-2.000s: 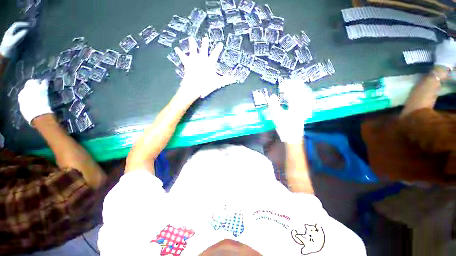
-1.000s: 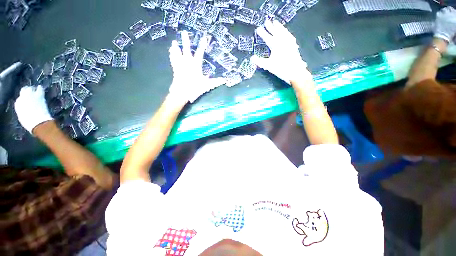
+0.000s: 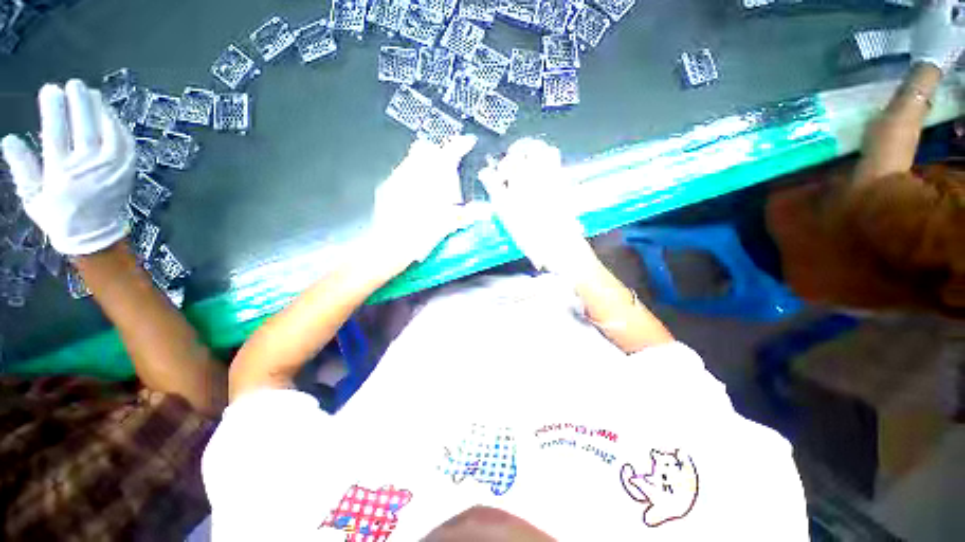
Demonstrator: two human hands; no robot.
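Observation:
Several small silver slotted pieces [image 3: 488,66] lie spread in a loose single layer on the dark green table, in front of my hands. My left hand [image 3: 423,196], in a white glove, is near the green edge with its fingers bent. Its fingertips are at the nearest piece [image 3: 441,126]; contact is unclear. My right hand [image 3: 532,196], also in a white glove, is just to the right with its fingers curled in. The glare on the gloves hides whether either hand holds a piece.
A single piece [image 3: 698,68] lies apart to the right. Another worker's gloved hand [image 3: 79,175] is over more pieces at left. At right, a gloved hand [image 3: 935,37] is beside a ribbed row [image 3: 880,43]. The shiny green edge [image 3: 698,159] crosses below; a blue stool [image 3: 714,275] stands beneath.
Both my hands have drawn back from the pieces towards the table edge and closer together, their fingers now bent. The left neighbour's hand has moved up and its fingers are extended.

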